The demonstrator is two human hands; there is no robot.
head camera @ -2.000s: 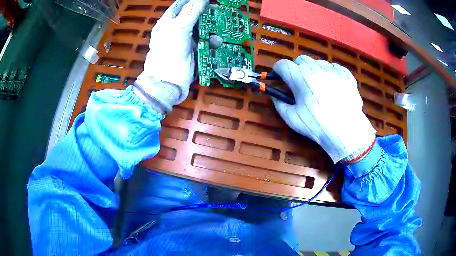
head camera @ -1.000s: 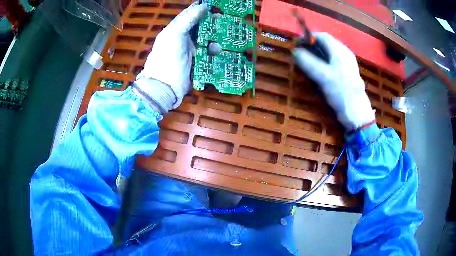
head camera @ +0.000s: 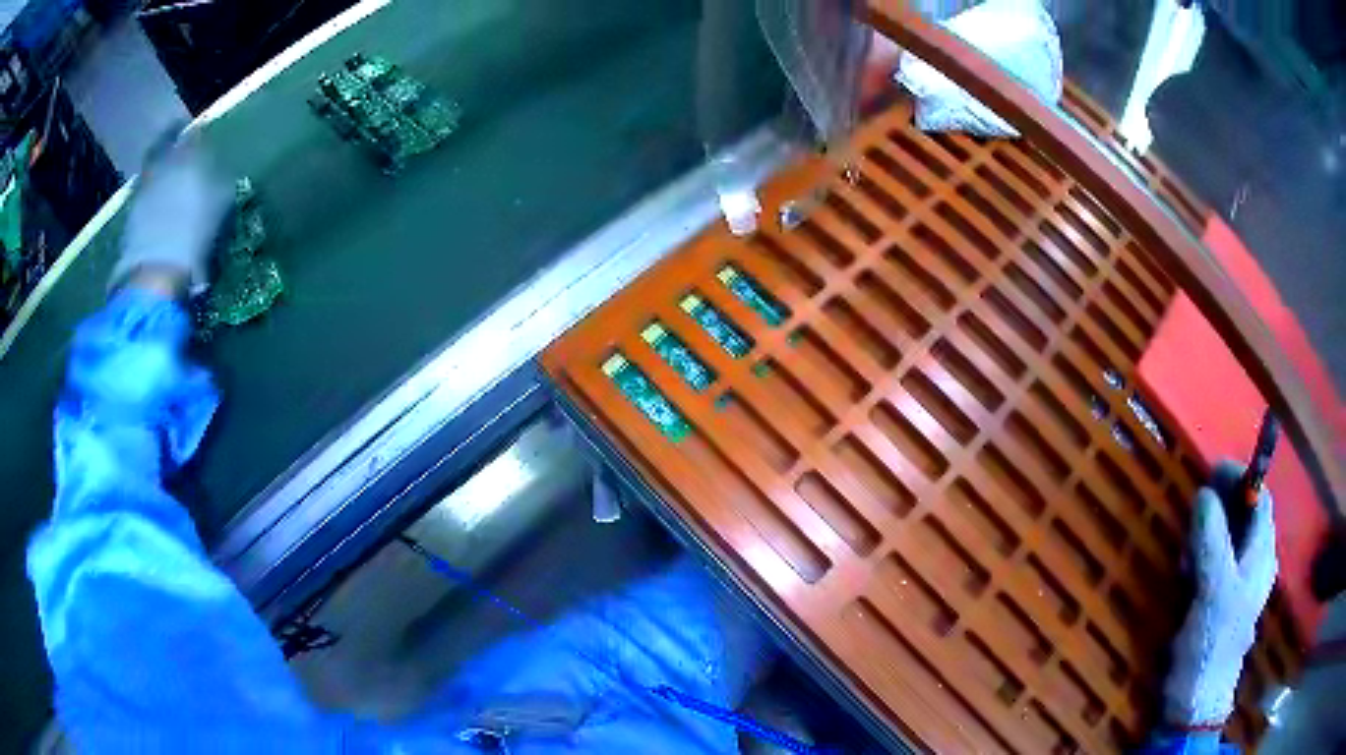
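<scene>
My left hand (head camera: 174, 221), in a whitish glove and blurred, is over the dark green conveyor (head camera: 487, 192) at the far left. It is at the left edge of a green circuit board panel (head camera: 244, 266); whether its fingers grip the panel is not clear. A second panel (head camera: 384, 111) lies further up the conveyor. My right hand (head camera: 1228, 590), gloved, is over the right side of the slotted tray (head camera: 827, 465). It is shut on the side cutters (head camera: 1264, 454), which point up, mostly hidden by the glove.
Small green board pieces (head camera: 645, 398) lie in slots at the tray's left corner. A metal rail (head camera: 443, 398) separates tray and conveyor. The guard's curved brown rail (head camera: 1129, 207) crosses above a red block (head camera: 1218, 347). A white bundle (head camera: 982, 67) lies at the tray's far end.
The view has swung left to the conveyor. My left hand has moved from the tray to the conveyor, where a panel now lies beside it. My right hand stays near the red block with the cutters.
</scene>
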